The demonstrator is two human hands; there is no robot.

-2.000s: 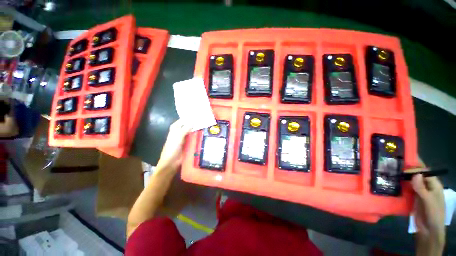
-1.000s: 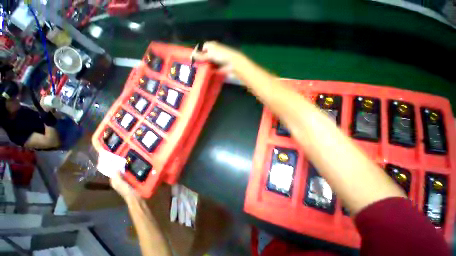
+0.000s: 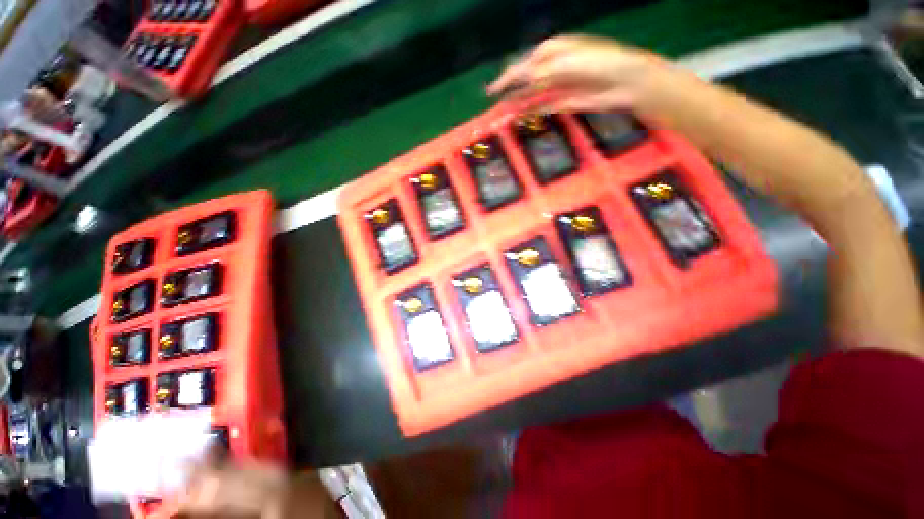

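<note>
A red foam tray lies slanted in the middle, with black phone units in two rows, each with a gold disc and a silvery or bright lower area. My right hand grips its far edge from above; no tool can be made out in it. A second red foam tray with phone units stands at the left. My left hand, blurred and cut by the bottom edge, holds a white label sheet over that tray's near end. The sheet hides some pockets.
The trays are on a dark green bench with a pale edge strip behind. Another loaded red tray is at the upper left. A small pale object lies at the right. White pieces show below the bench.
My right hand has moved from the left tray's far edge to the middle tray's far edge. The middle tray now lies more slanted. The left tray appears straighter; the camera view has also turned.
</note>
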